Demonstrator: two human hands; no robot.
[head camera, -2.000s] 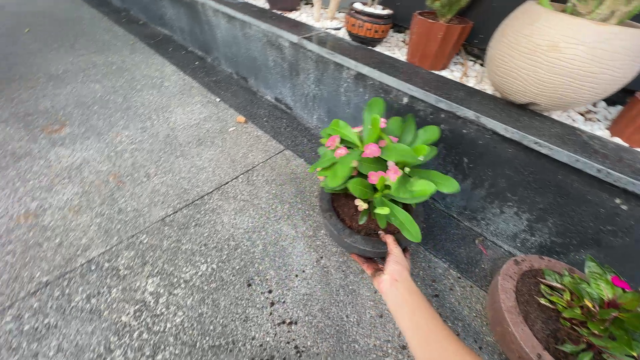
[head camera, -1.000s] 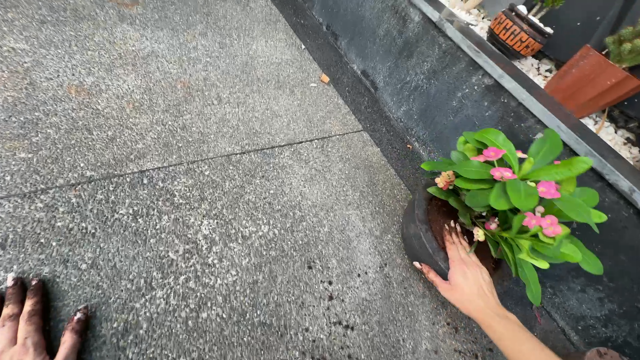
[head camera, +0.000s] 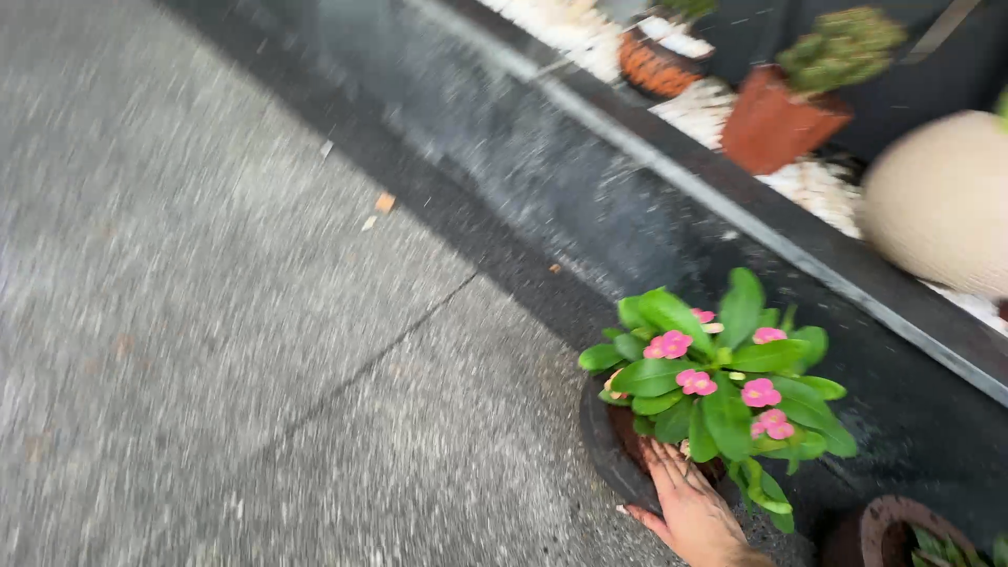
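A leafy green plant (head camera: 724, 370) with pink flowers stands in a dark round pot (head camera: 602, 441) beside the low dark wall. My right hand (head camera: 697, 512) reaches in from the bottom; its fingers rest on the brown soil (head camera: 630, 437) inside the near rim, partly under the leaves, and the thumb lies against the outside of the pot. The fingers look dirty with soil. Whether the hand clasps the rim firmly is hard to tell. My left hand is out of view.
A reddish-brown pot (head camera: 874, 524) is at the lower right. Beyond the wall's ledge (head camera: 709, 197), white pebbles hold a patterned orange pot (head camera: 657, 63), a terracotta pot (head camera: 776, 118) and a large cream pot (head camera: 941, 205). Small orange debris (head camera: 385, 202) lies on the grey pavement.
My left hand, seen at the lower left one second ago, has left the view. My right hand stays at the pot; two seconds ago it was on the outside. The view has shifted.
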